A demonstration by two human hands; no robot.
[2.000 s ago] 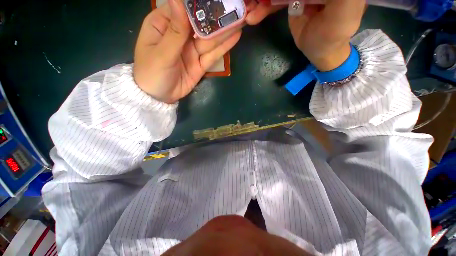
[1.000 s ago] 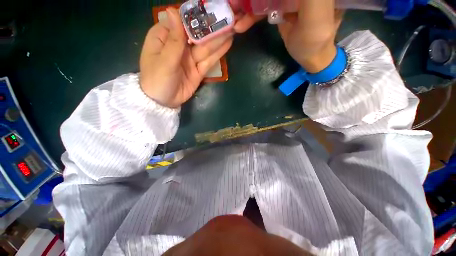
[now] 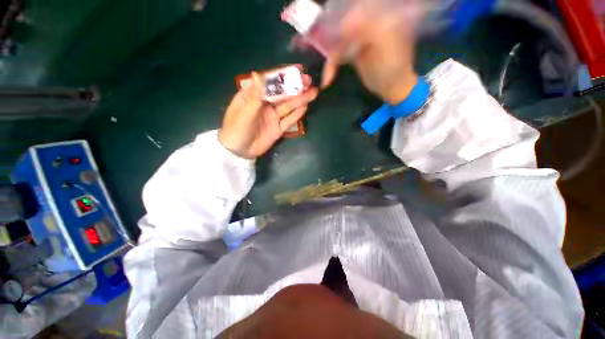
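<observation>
My left hand holds the small white housing, its open side up with dark and silver board parts showing inside. My right hand, blurred, holds the glue syringe, with its bright blue cap to the right. The syringe's tip is too blurred to tell. A white cloth or paper with red stains lies just left of my right hand, beyond the housing. The red-brown-bordered square plate lies on the bench, partly hidden under my left hand.
A blue box with red and green displays stands at left. A grey bar lies at the far left. A red tray is at the far right. A clear hose curves near it. The worn bench edge is before me.
The view has shifted, showing more of the far bench and left box. My right hand and the syringe have moved away from the housing, towards the white cloth. My left hand still holds the housing.
</observation>
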